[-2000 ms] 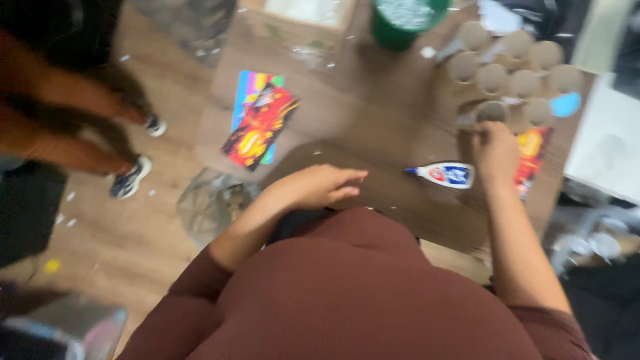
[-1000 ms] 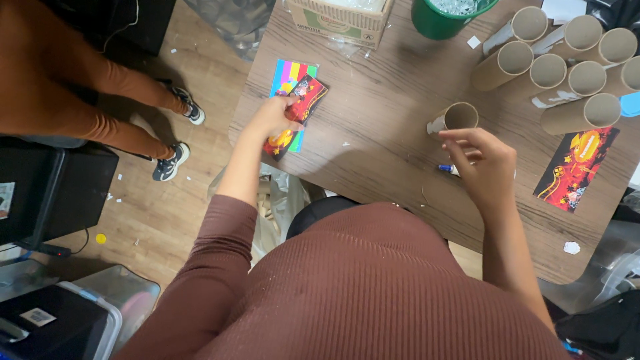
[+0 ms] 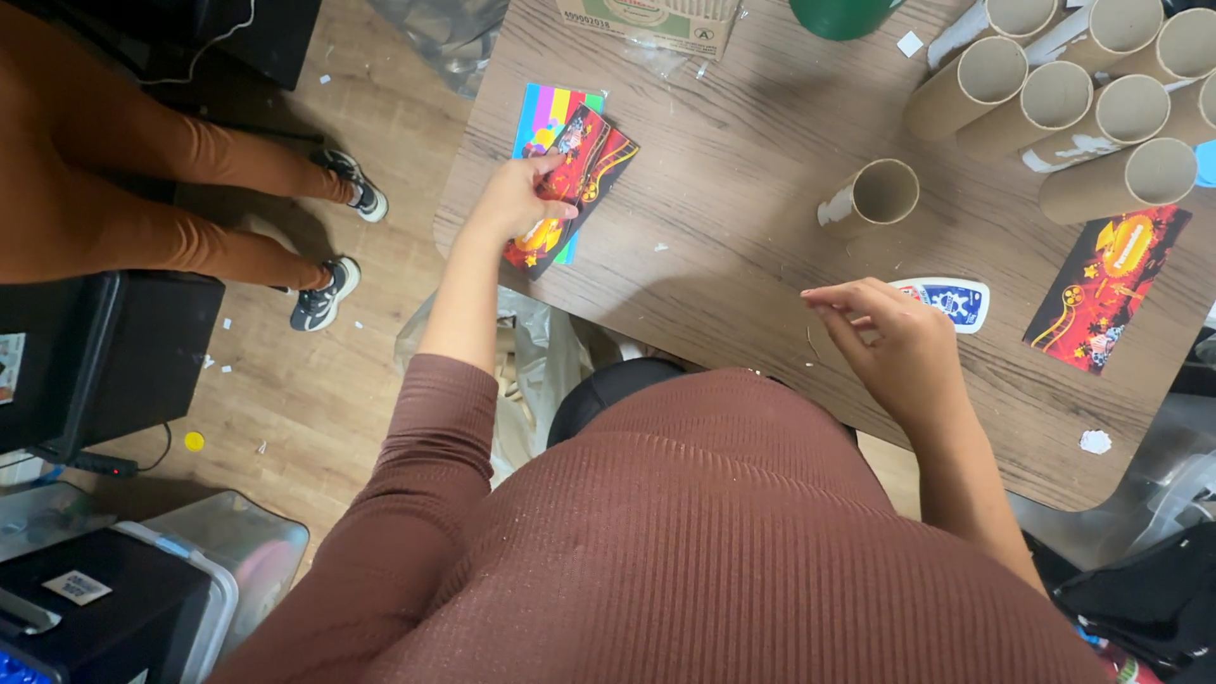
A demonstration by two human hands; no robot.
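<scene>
My left hand (image 3: 525, 201) is on a small pile of printed paper sheets, its thumb and fingers on a red and black sheet (image 3: 581, 152); a striped multicolour sheet (image 3: 538, 114) lies beneath. Above the table, my right hand (image 3: 883, 342) is raised with thumb and fingertips close together, and whether it holds anything is too small to tell. It partly covers a white glue bottle (image 3: 961, 304) with a blue label. One cardboard tube (image 3: 869, 198) stands apart, beyond the right hand. Another red and black sheet (image 3: 1107, 290) lies at the right, partly under the grouped tubes.
Several cardboard tubes (image 3: 1054, 95) stand together at the back right. A green bucket (image 3: 841, 14) and a cardboard box (image 3: 655, 24) are at the table's far edge. Another person's legs (image 3: 190, 161) are at the left, near black furniture and a clear plastic bin (image 3: 256, 532).
Two seconds ago my right hand was at the grouped tubes; one tube now stands apart from them. My left hand has moved from near the table's front edge onto the sheets.
</scene>
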